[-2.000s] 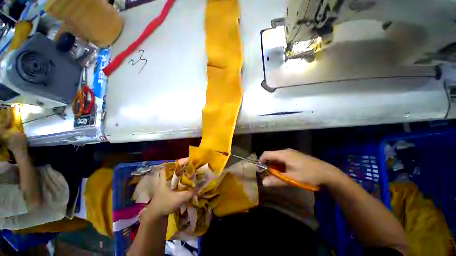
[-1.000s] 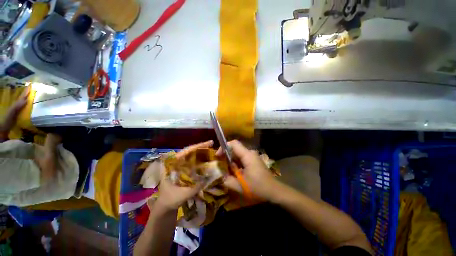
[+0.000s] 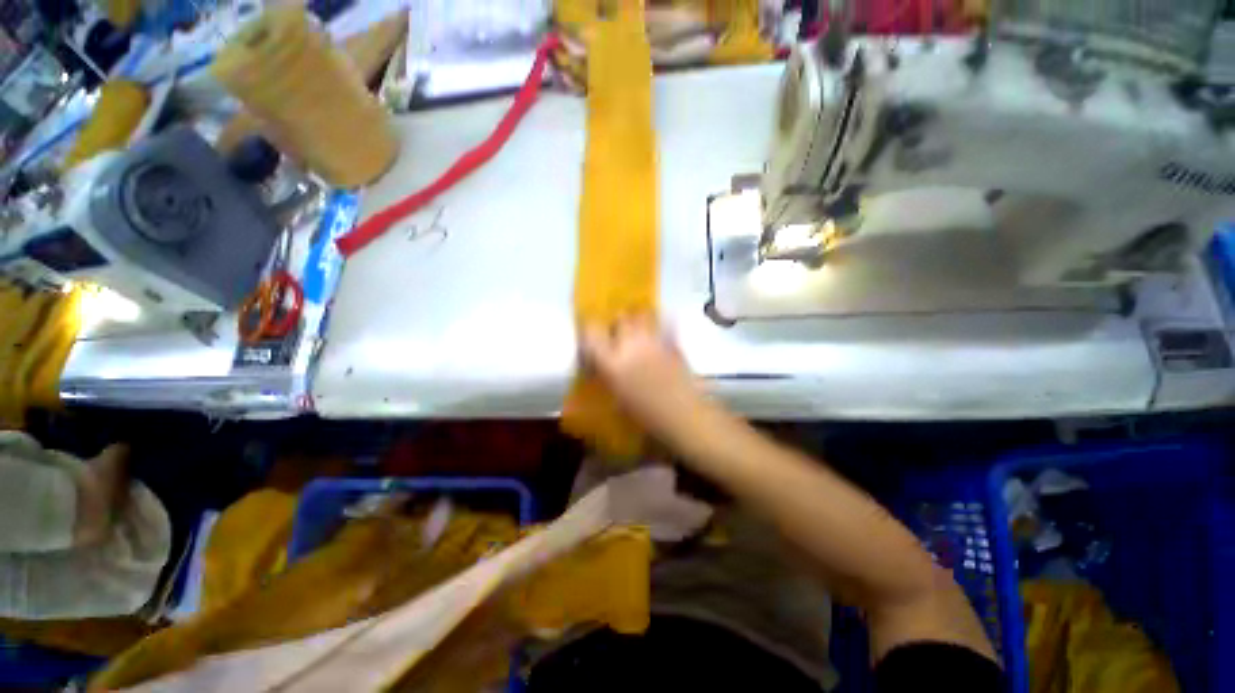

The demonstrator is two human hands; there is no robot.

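A long mustard-yellow strip (image 3: 619, 203) runs down the white table and hangs over its front edge. My right hand (image 3: 634, 363), slightly blurred, is closed on this strip near the table edge. More yellow strips with a pale pink-beige face (image 3: 447, 585) stretch from my lap to the lower left. My left hand is not in view. The orange-handled scissors seen before do not show. A narrow red strip (image 3: 467, 165) lies on the table left of the yellow one.
A sewing machine (image 3: 935, 163) stands at right, needle light on. At left are a grey machine (image 3: 183, 210), red-handled scissors (image 3: 272, 309) and a thread cone (image 3: 309, 98). Blue crates (image 3: 1124, 474) stand below, right and left (image 3: 406, 485). A neighbouring person's arm (image 3: 102, 494) shows at left.
My right hand has moved up from the lap bundle to the strip at the table edge. My left hand has left the view. The crumpled bundle now shows as strips spread towards the lower left.
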